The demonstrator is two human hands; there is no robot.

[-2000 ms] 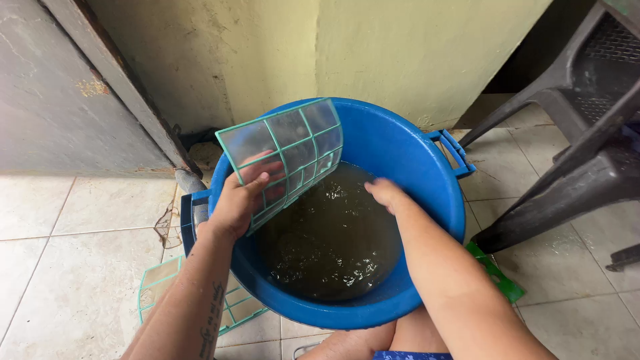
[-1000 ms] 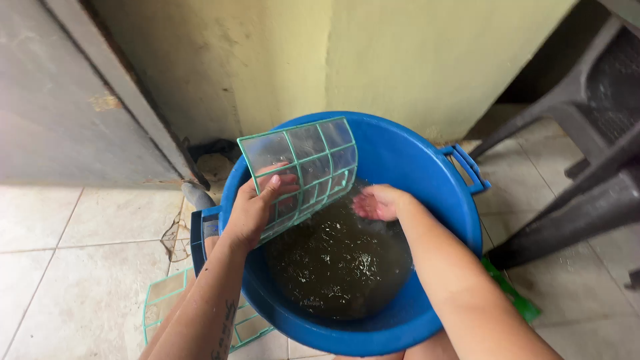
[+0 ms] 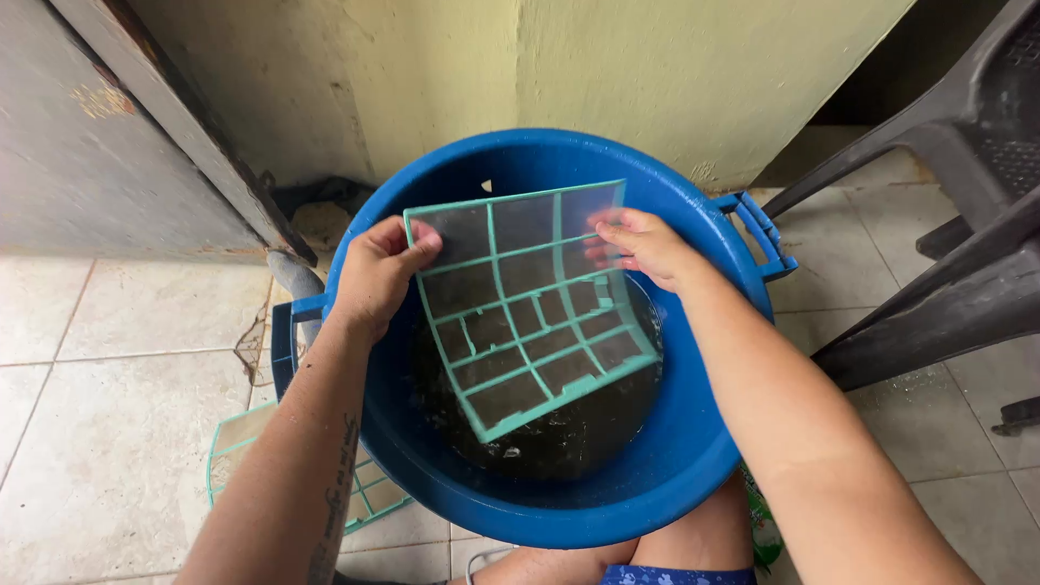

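Observation:
A curved mesh air filter with a green plastic frame (image 3: pixel 524 341) is held tilted over a round blue plastic tub (image 3: pixel 552 520). My left hand (image 3: pixel 378 272) pinches the filter's upper left edge between thumb and fingers. At its upper right side is my right hand (image 3: pixel 638 244), its fingers behind the mesh and its thumb in front; whether it grips the frame is unclear. Murky water (image 3: pixel 569 439) lies in the bottom of the tub, below the filter.
A second green-framed filter (image 3: pixel 378 491) lies on the tiled floor, partly behind my left forearm. Dark plastic chairs (image 3: pixel 926 325) stand at the right. A wall rises behind the tub, and a grey door or panel (image 3: pixel 106 122) is at the left. A green packet (image 3: pixel 762 524) sits beside my leg.
The filter has moved from the tub's upper left rim to over its middle, turned more face-on. My right hand has risen from near the water to the filter's right side.

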